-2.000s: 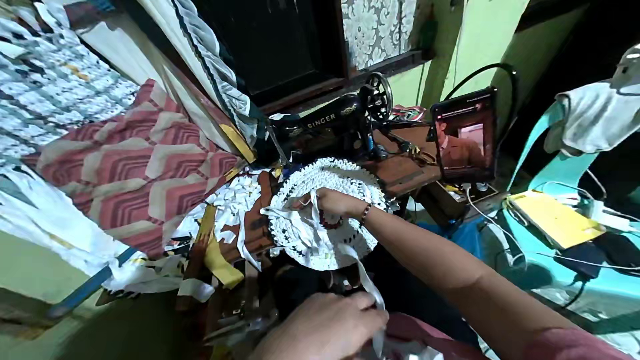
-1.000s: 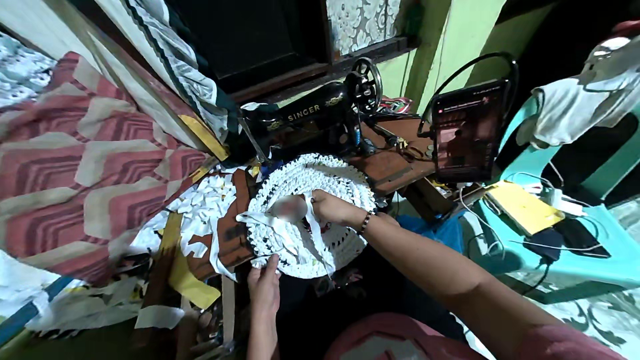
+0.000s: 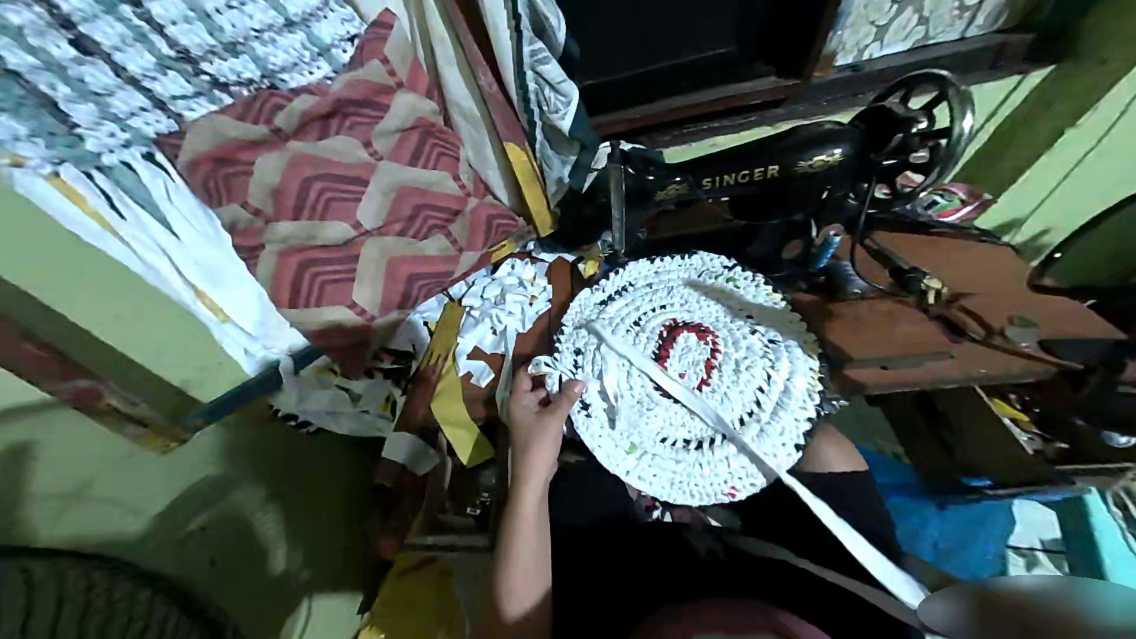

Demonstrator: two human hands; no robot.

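A round crocheted rag mat (image 3: 701, 453), white with a red ring near its middle and dark flecks, lies tilted over my lap. My left hand (image 3: 543, 413) pinches its left edge between thumb and fingers. From the mat's upper left a white fabric strip (image 3: 825, 519) runs taut across it to the lower right corner. At that strip's end is my right hand (image 3: 1021, 608), blurred and partly cut off by the frame; its fingers cannot be made out. White cloth strips (image 3: 506, 306) lie heaped left of the mat, beside a yellow strip (image 3: 459, 417).
Behind the mat stands a black Singer sewing machine (image 3: 754, 173) on a wooden table (image 3: 923, 346). A small blue thread spool (image 3: 825, 247) is by the machine. Red patterned cloth (image 3: 328, 195) covers the left side. An open drawer (image 3: 1021, 426) with small items sits under the tabletop at right.
My right hand has moved from over the mat to the lower right, and the strip now stretches out across it. The view has shifted; the tablet and chair at right are largely out of frame.
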